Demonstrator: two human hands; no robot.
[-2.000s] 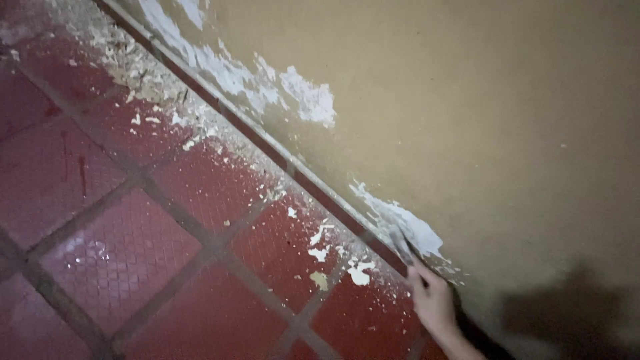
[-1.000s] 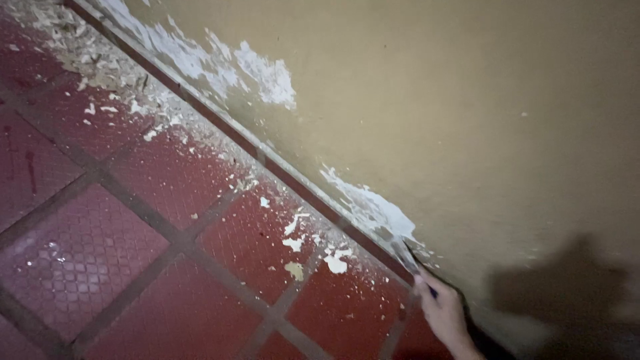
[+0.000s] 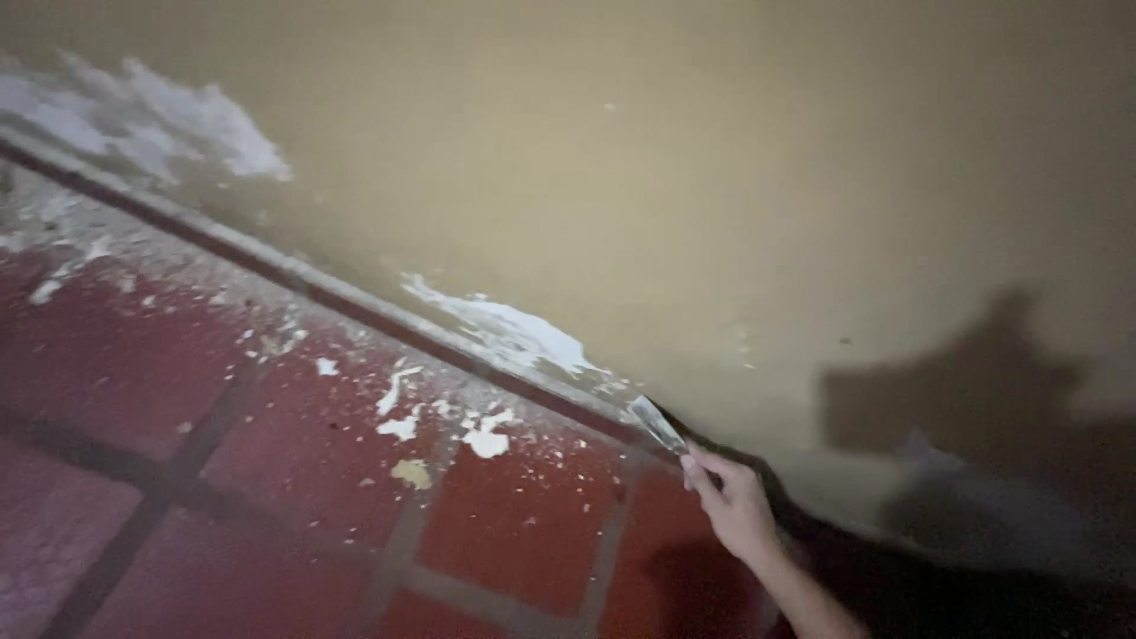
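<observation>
My right hand [image 3: 732, 501] is closed around the handle of a scraper [image 3: 657, 424], at the lower right of the head view. Its flat metal blade points up and left, at the foot of a tan painted wall [image 3: 550, 177], just above the red baseboard [image 3: 399, 333]. Left of the blade, a white patch [image 3: 524, 333] of exposed surface with ragged edges shows where the paint is gone. A larger white patch [image 3: 177, 120] lies at the upper left. My left hand is out of view.
White paint flakes [image 3: 486, 439] and dust are strewn over the red floor tiles [image 3: 524, 506] along the baseboard. A yellowish flake [image 3: 412, 473] lies among them. Dark shadows fall on the wall at the right.
The view has shifted right along the wall. The scraper blade, beside the white patch's lower right end before, now sits a little farther right, clear of it.
</observation>
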